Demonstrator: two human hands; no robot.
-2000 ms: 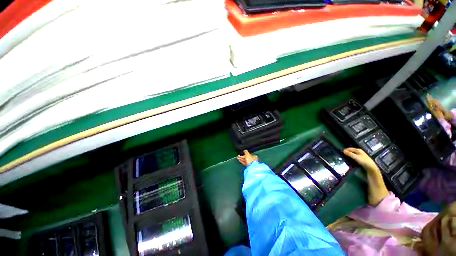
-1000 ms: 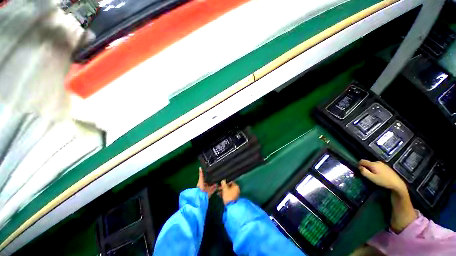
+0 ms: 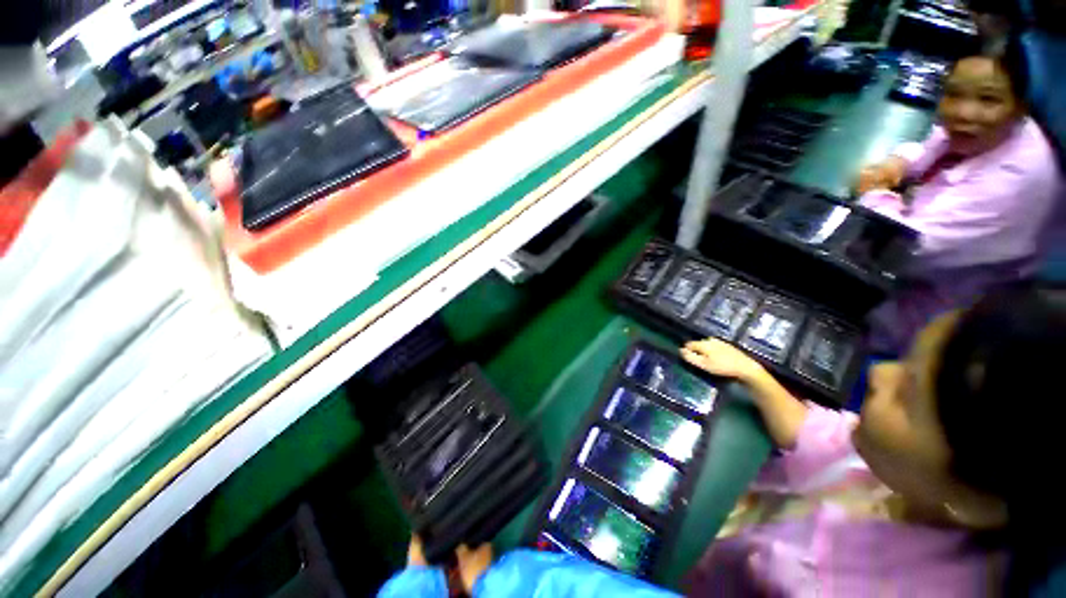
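Note:
A stack of black foam trays [image 3: 468, 450] stands on the green bench mat, left of the picture's middle. Its top tray has dark pockets with shiny edges. My left hand [image 3: 419, 556] is at the stack's near end, small and partly cut off by the bottom edge. My right hand [image 3: 471, 565] is beside it at the same end, with the blue sleeve behind it. The fingers of both hands are partly hidden against the dark trays, so their grip is unclear.
A tray of screen-up phone units [image 3: 637, 465] lies right of the stack. A pink-sleeved person's hand [image 3: 722, 357] touches its far end. Behind it is another phone tray [image 3: 731, 306]. A second person sits farther back. The white-edged shelf [image 3: 351, 339] carries foam sheets [image 3: 105, 339] and black items.
The view has swung right and shows both neighbours. Both my hands are still at the stack's near end, now lower in the picture. The stack appears lower and turned.

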